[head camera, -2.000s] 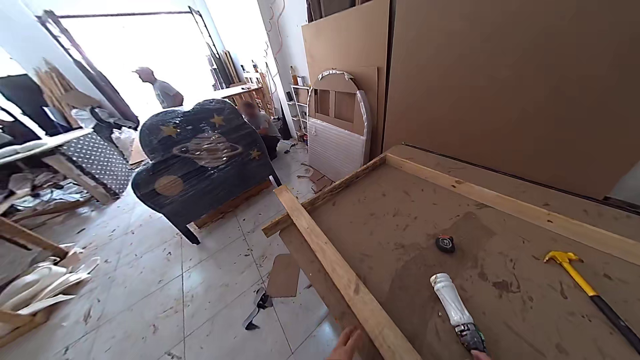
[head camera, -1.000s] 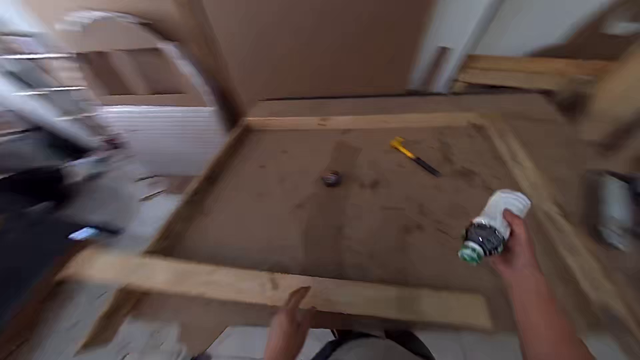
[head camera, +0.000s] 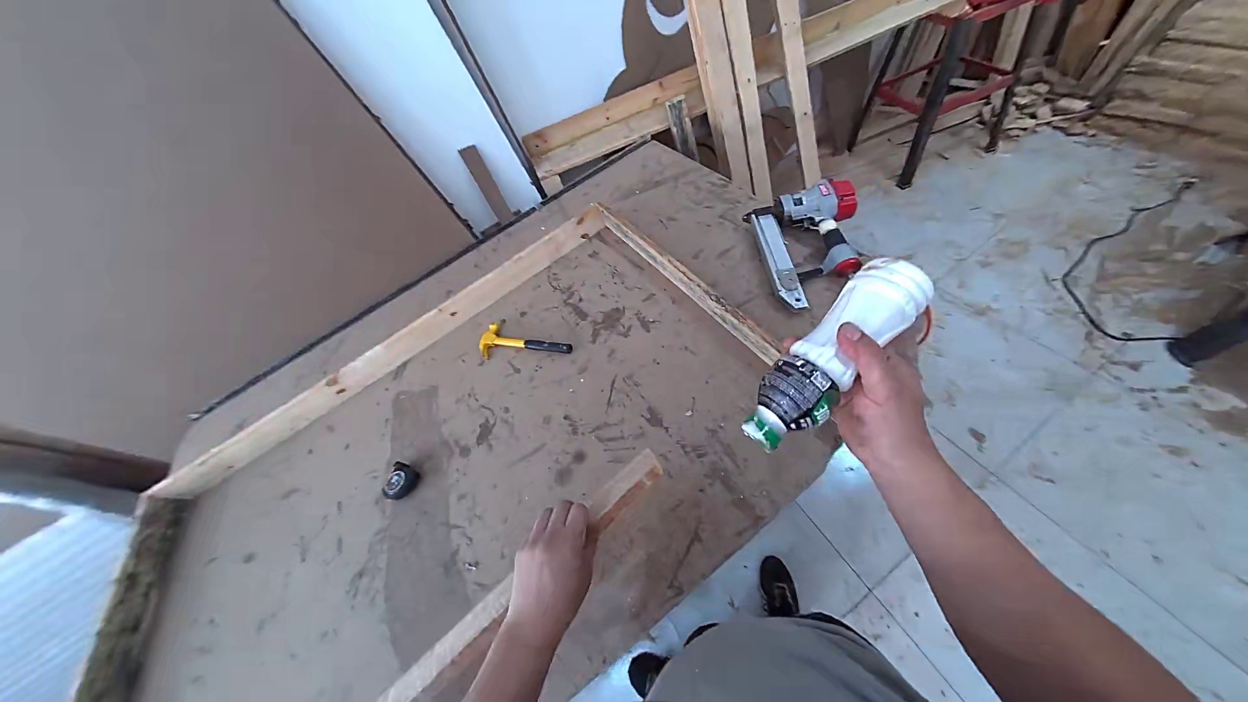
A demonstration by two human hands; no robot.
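Note:
My right hand (head camera: 882,400) holds a white plastic bottle (head camera: 863,312) of glue-bottle shape, its dark-labelled, green-smeared neck tilted down to the left over the table edge. My left hand (head camera: 556,565) grips a loose wooden batten (head camera: 629,487) near its end. Longer battens, a back one (head camera: 390,356) and a side one (head camera: 692,288), meet at a corner on the brown worktable (head camera: 604,380). Within them lie a yellow claw hammer (head camera: 525,342) with a black grip and a round black tape measure (head camera: 400,480). Beyond the side batten rests a pneumatic nail gun (head camera: 804,234).
Upright wooden strips (head camera: 746,97) lean at the table's far corner, beside a long horizontal timber (head camera: 624,117). A red-and-black metal stand (head camera: 941,88) is on the tiled floor behind. A black cable (head camera: 1072,273) runs over the floor at right. A large brown board (head camera: 195,195) stands at left.
The view has swung right, bringing the nail gun into clear sight. My left hand, open beside the batten a second ago, now grips it. The bottle stays in my right hand.

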